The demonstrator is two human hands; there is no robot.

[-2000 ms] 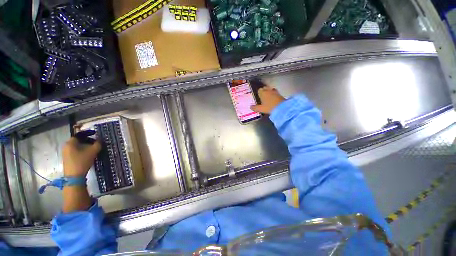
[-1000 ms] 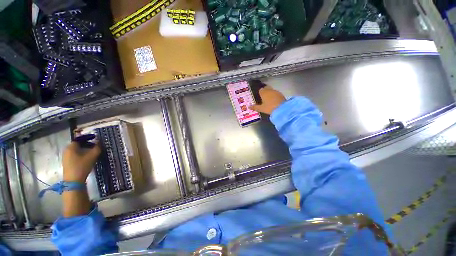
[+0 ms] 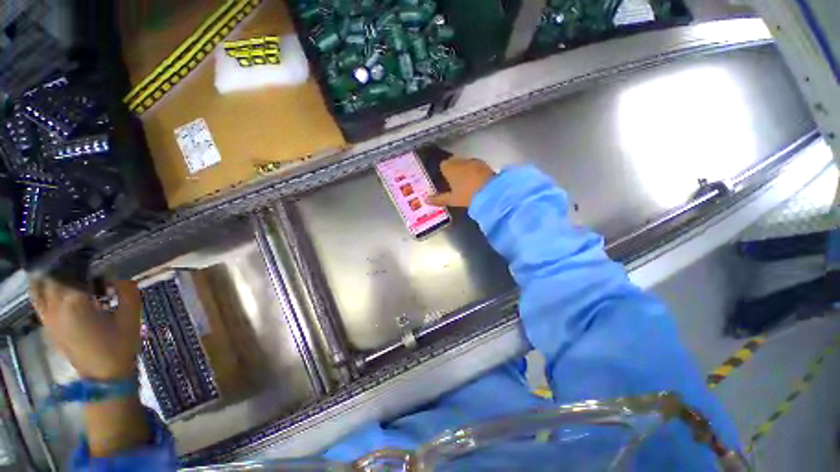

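Note:
A smartphone [image 3: 412, 195] with a lit pink screen lies flat on the bare metal conveyor. My right hand [image 3: 460, 181] is at its right edge, thumb touching the screen, with black fingertip covers on other fingers beside it. My left hand [image 3: 90, 323] is blurred and raised at the upper left of the parts box [image 3: 204, 323]; its fingers are bent, with black fingertip covers, and I cannot tell whether it holds anything. The box holds dark rows of terminal blocks [image 3: 175, 346]. A light blue wrist strap [image 3: 92, 391] is on my left wrist.
Above the conveyor [image 3: 516, 138] stand a bin of loose black terminal blocks [image 3: 55, 152], a brown carton [image 3: 249, 129] with yellow-black strips, and bins of green capacitors [image 3: 382, 55]. Metal crossbars [image 3: 287, 304] divide the channel. Dark shapes show at the right edge beyond the line.
The view has tilted and shifted. My left hand has moved up and left from the parts box towards the terminal block bin. The phone's screen content has changed; my right hand stays at the phone.

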